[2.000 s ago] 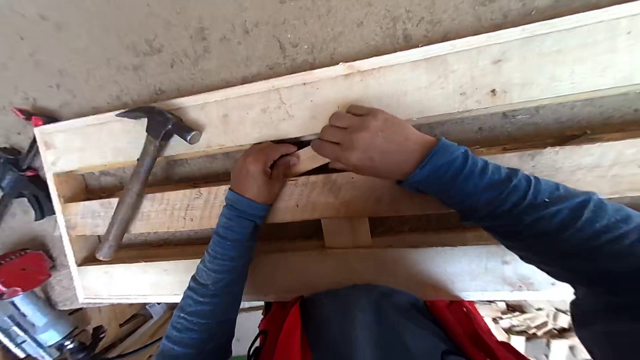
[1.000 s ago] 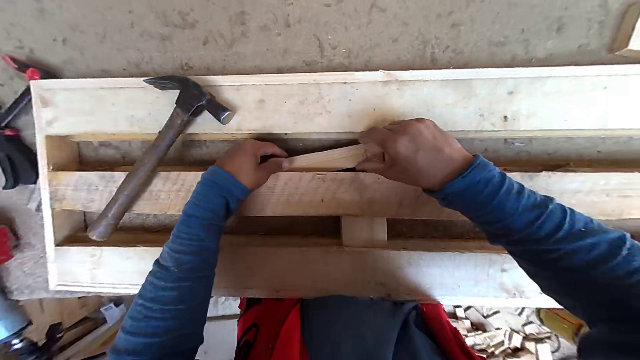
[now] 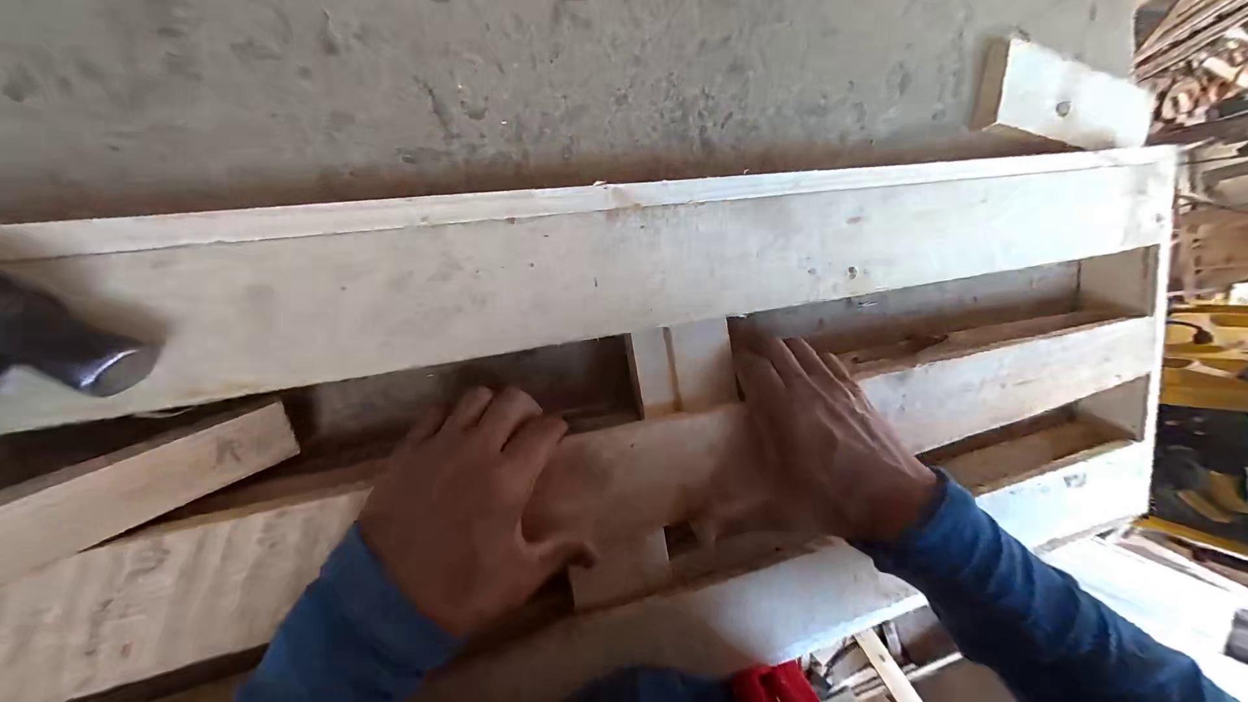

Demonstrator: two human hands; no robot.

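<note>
A long wooden frame of pale boards (image 3: 458, 283) lies across the view. My left hand (image 3: 468, 497) rests over its middle board (image 3: 634, 463), with the thumb toward me and the fingers over the far edge. My right hand (image 3: 824, 434) lies over the same board further right, fingers reaching into the upper gap. Between my hands, short crosspieces (image 3: 687, 366) bridge that gap, and another short block (image 3: 624, 570) sits below the middle board. A loose wooden piece (image 3: 224, 448) lies slanted in the gap at the left. The hammer's head (image 3: 73, 341), partly cut off, rests on the upper board.
An offcut block (image 3: 1068, 97) sits beyond the frame's far right corner on the concrete floor (image 3: 439, 97). Stacked wood scraps (image 3: 1209, 88) and a yellow object (image 3: 1209, 361) are at the right edge. More scraps (image 3: 877, 663) lie near the lower edge.
My hands have let go of the small wooden piece and moved right along the frame onto the middle board. The view has shifted right and closer.
</note>
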